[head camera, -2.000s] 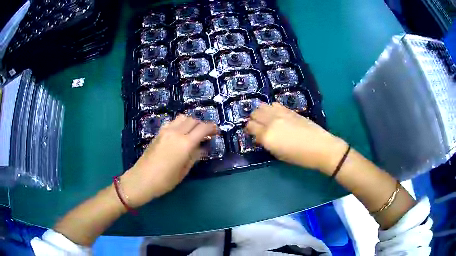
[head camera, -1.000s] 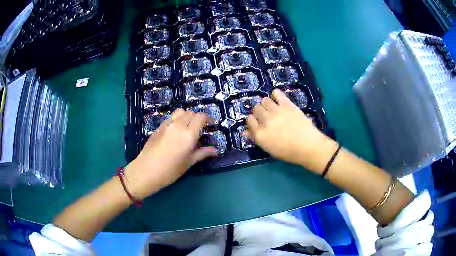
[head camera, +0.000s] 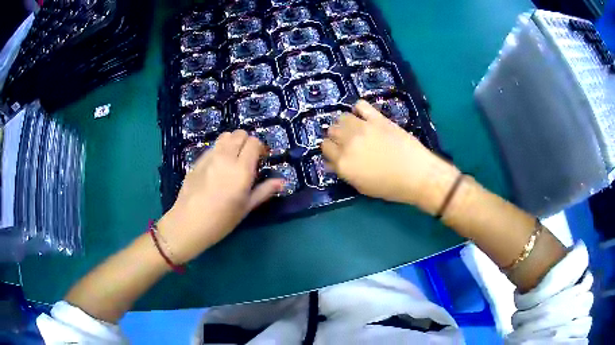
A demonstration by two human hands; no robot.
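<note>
A black tray [head camera: 317, 199] lies on the green mat with rows of silvery-black circuit-board modules [head camera: 315, 91] in its pockets. My left hand [head camera: 219, 185] is over the tray's near left part, fingertips down at the modules, thumb spread towards a near-row module [head camera: 280, 176]. My right hand [head camera: 377, 155] is over the near right part, fingers bent down at the modules there. The fingertips of both hands are partly hidden, and I cannot tell whether either holds a small part.
Clear blister trays [head camera: 539, 128] stand at the right, with a dark cluster on top. Translucent trays [head camera: 50, 182] stand at the left. Stacked black trays [head camera: 74, 54] are at the far left. A small white label [head camera: 102, 110] lies on the mat. A blue stool [head camera: 458, 290] shows below the table edge.
The view has shifted slightly, so the tray appears higher. My left thumb has spread away from its fingers since the oldest frame. Both hands remain over the near rows.
</note>
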